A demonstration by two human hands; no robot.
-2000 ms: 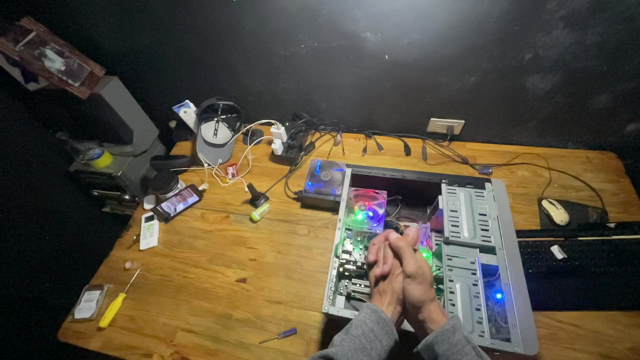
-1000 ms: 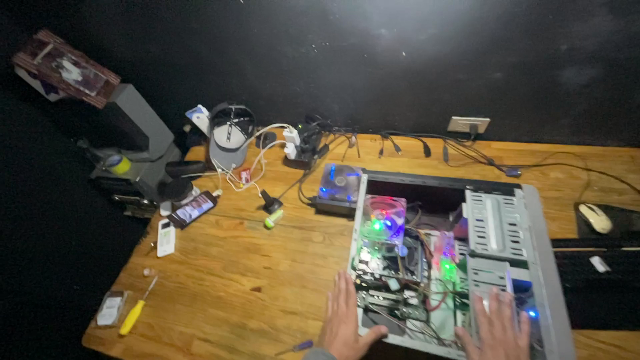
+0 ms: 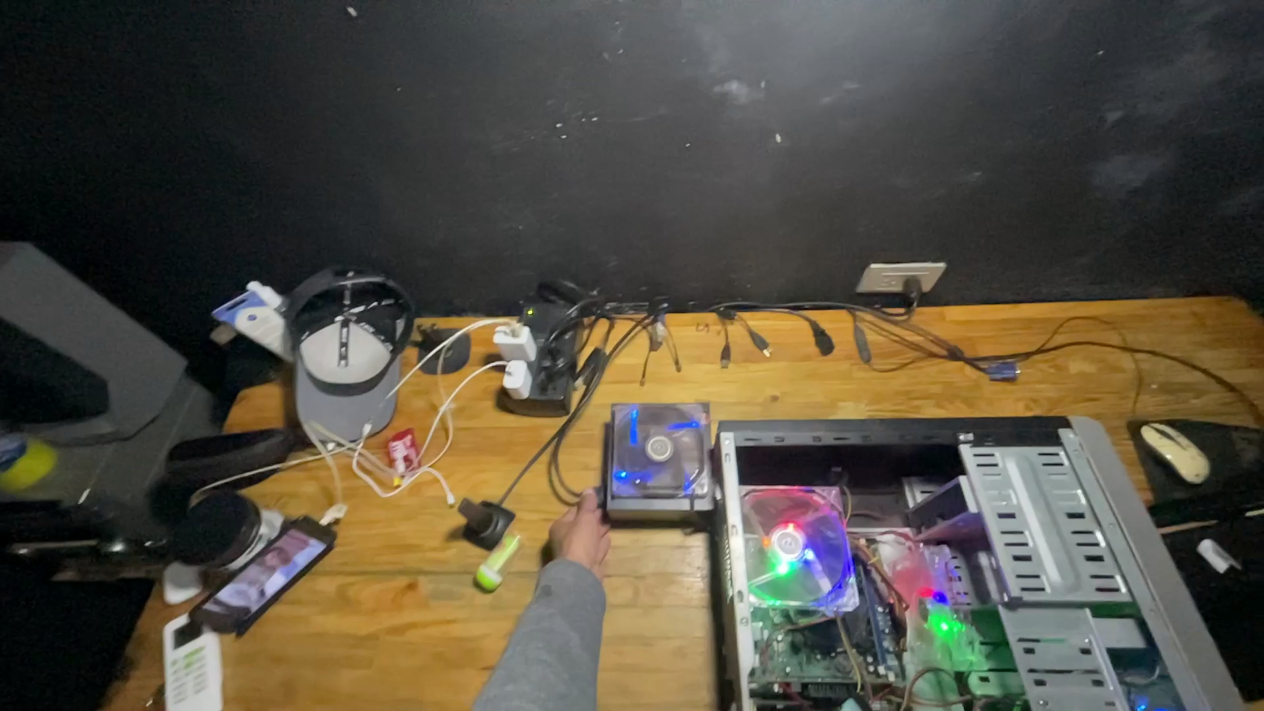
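Observation:
My left hand (image 3: 583,536) reaches to the near left corner of a power supply unit (image 3: 659,512), whose clear-bladed fan (image 3: 659,450) glows blue on top. Its fingertips are at the unit's left side, partly hidden, so a grip cannot be told. Right of the unit lies an open computer case (image 3: 894,433), with a lit multicolour case fan (image 3: 796,548) and a green motherboard (image 3: 800,647) inside. Slotted metal drive bays (image 3: 1052,523) run along the case's right part. My right hand is out of view.
A power strip (image 3: 543,370) with white chargers and black cables lies by the wall. Further left are a cap (image 3: 346,355), a phone (image 3: 267,576) and a white remote control (image 3: 193,664). A yellow-green tube (image 3: 497,563) lies left of my hand. A mouse (image 3: 1174,453) is far right.
Both hands were over the case, first clasped, then apart. My left hand has moved from the case's left edge to the power supply unit, and my right hand has left the view.

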